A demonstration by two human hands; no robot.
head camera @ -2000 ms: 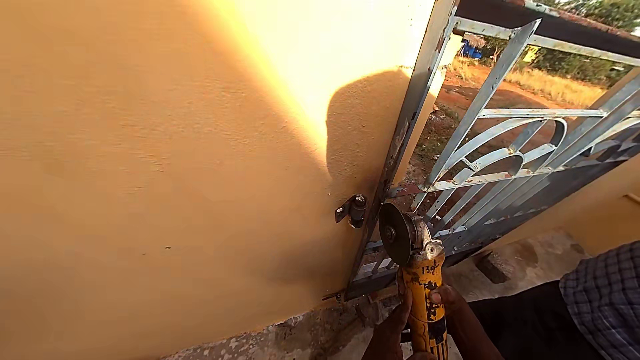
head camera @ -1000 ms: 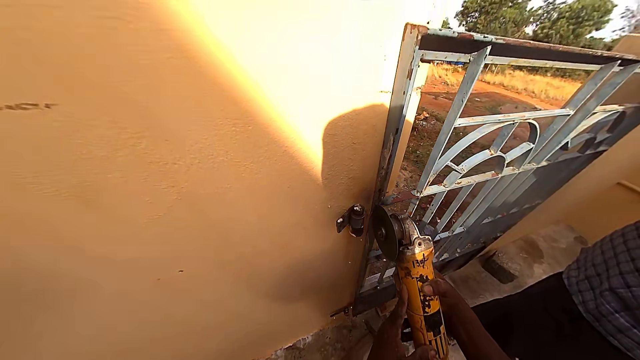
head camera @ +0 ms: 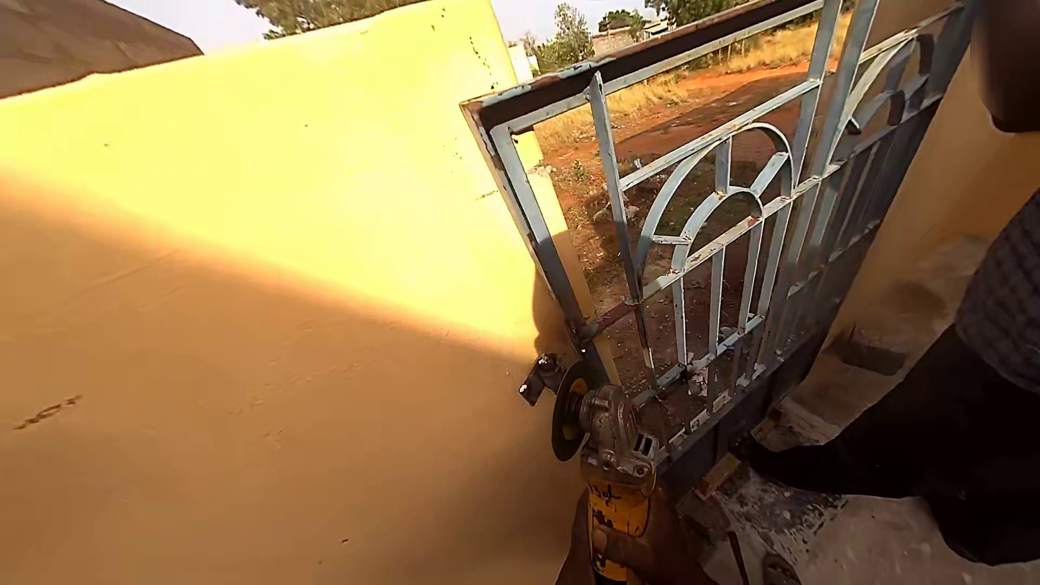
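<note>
A yellow angle grinder (head camera: 621,504) points up and away at the bottom centre, its cutting disc (head camera: 573,410) edge-on near the gate frame. My right hand (head camera: 654,540) is wrapped around the grinder's body from the right. My left hand (head camera: 575,544) shows only in part, against the left side of the same body. Just left of the disc, a dark metal hinge piece (head camera: 542,378) sticks out from the yellow wall (head camera: 325,455). Whether the disc touches the metal cannot be told. Right of the disc stands the grey-blue metal gate (head camera: 723,244) with arched bars.
Another person in dark trousers (head camera: 877,439) and a checked garment stands close on the right, one foot by the gate's lower edge. A second wall section (head camera: 926,187) lies behind the gate. Rough concrete ground (head camera: 869,536) shows below, and red earth (head camera: 715,97) beyond the bars.
The view has tilted and shifted, showing more of the wall top and gate. Both hands keep hold of the grinder, and its disc remains close to the hinge piece.
</note>
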